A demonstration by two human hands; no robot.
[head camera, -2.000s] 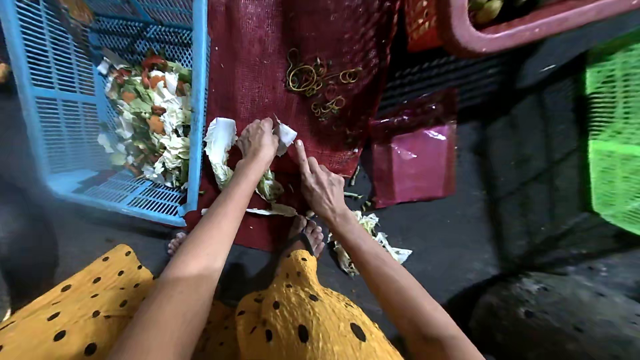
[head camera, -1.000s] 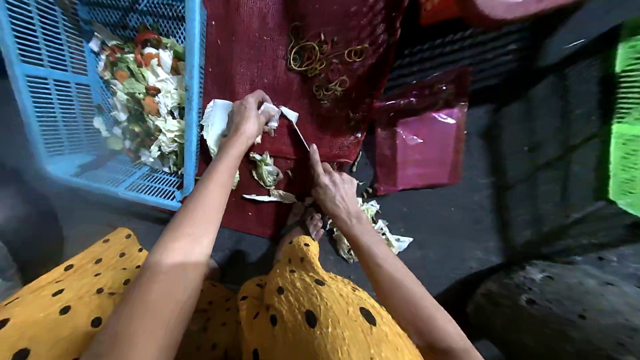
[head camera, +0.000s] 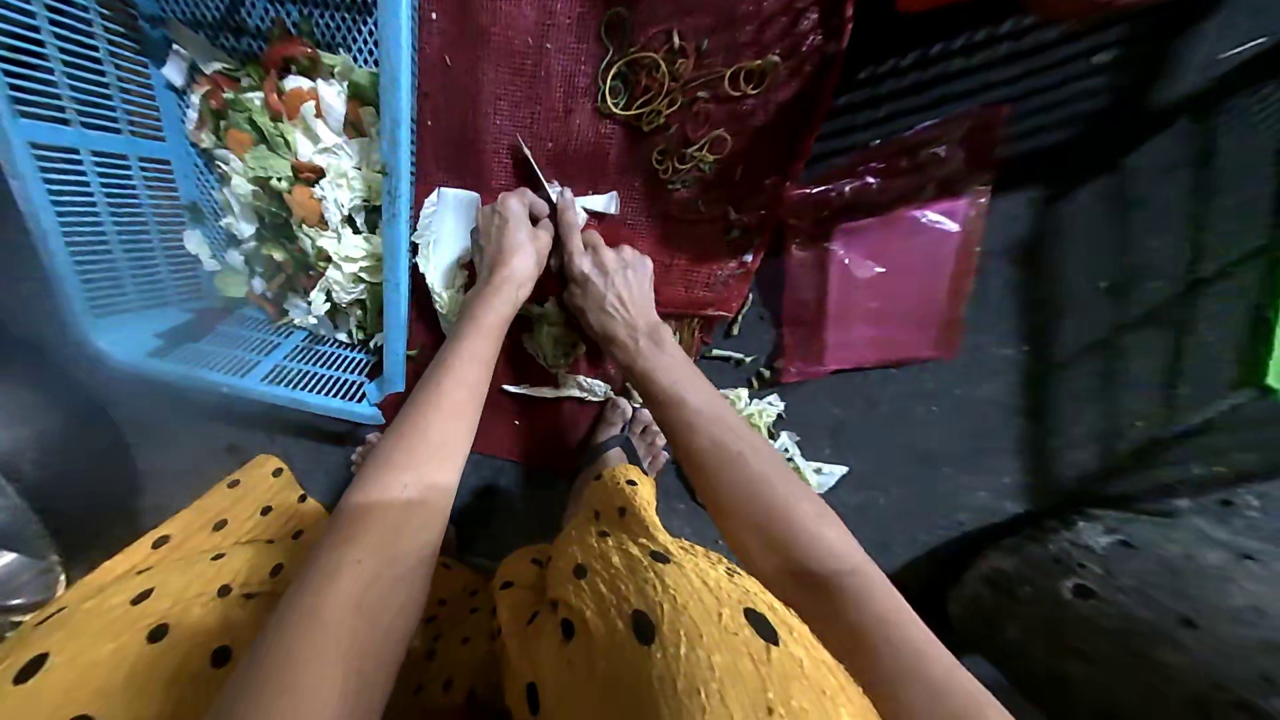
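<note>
My right hand (head camera: 608, 285) grips a knife (head camera: 535, 168), its forefinger laid along the tool and the handle hidden in the hand. The blade points up and left over the dark red mesh cloth (head camera: 480, 90). Close against it, my left hand (head camera: 512, 240) holds a piece of white cabbage, mostly hidden by the fingers. A cut white piece (head camera: 598, 203) shows just right of the blade. Left of my left hand lies a larger cabbage leaf (head camera: 447, 245). Below the hands are a crumpled leaf (head camera: 553, 338) and a pale strip of leaf (head camera: 560, 388).
At left stands a blue plastic crate (head camera: 397, 200) with chopped cabbage and orange pieces (head camera: 305, 205). Rubber bands (head camera: 640, 85) lie on the cloth's upper part. A pink plastic packet (head camera: 890, 280) is at right, leaf scraps (head camera: 790, 440) near my foot, and a grey rounded object (head camera: 1120, 600) lower right.
My hands have come together, the right one moving up beside the left. The knife blade now points up and left across the cloth.
</note>
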